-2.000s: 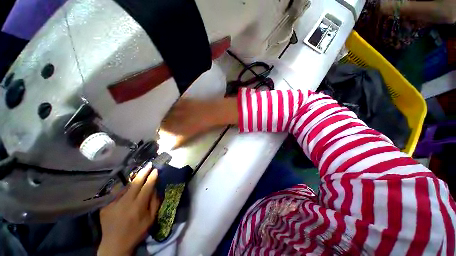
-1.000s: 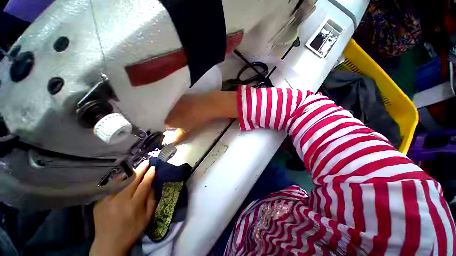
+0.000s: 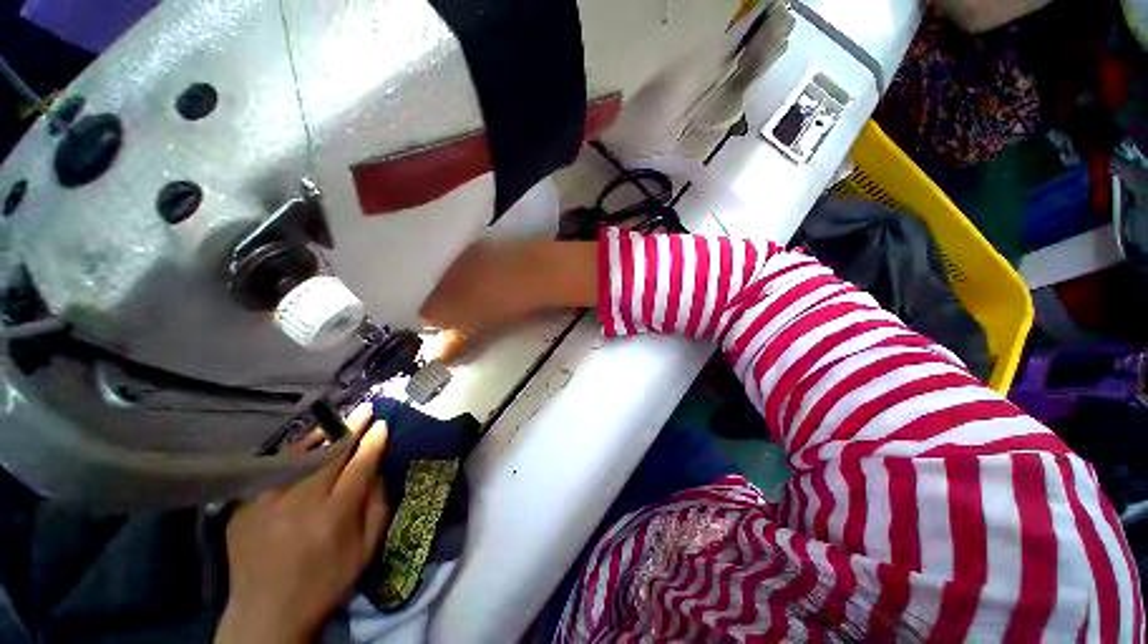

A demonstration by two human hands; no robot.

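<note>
The navy piece (image 3: 428,434) lies at the needle area (image 3: 384,359) of the large white sewing machine (image 3: 416,271). A yellow-green and black patterned strip (image 3: 419,528) lies along it. My left hand (image 3: 302,535) presses on the navy piece, fingertips at its left edge beside the needle; part of the hand is behind the machine head. My right hand (image 3: 504,292) is behind the needle area, blurred, its fingertips near the bright light; whether it holds anything is hidden. Dark grey cloth (image 3: 139,566) lies at the lower left.
Black-handled scissors (image 3: 636,195) lie on the bed behind my right wrist. A white ribbed knob (image 3: 319,312) sticks out from the head. A yellow basket (image 3: 957,239) with dark cloth stands to the right of the white table (image 3: 554,440).
The machine head has shifted right and slightly upward in view. My left hand has moved slightly left. My right hand stays behind the needle, and the navy piece keeps nearly the same place.
</note>
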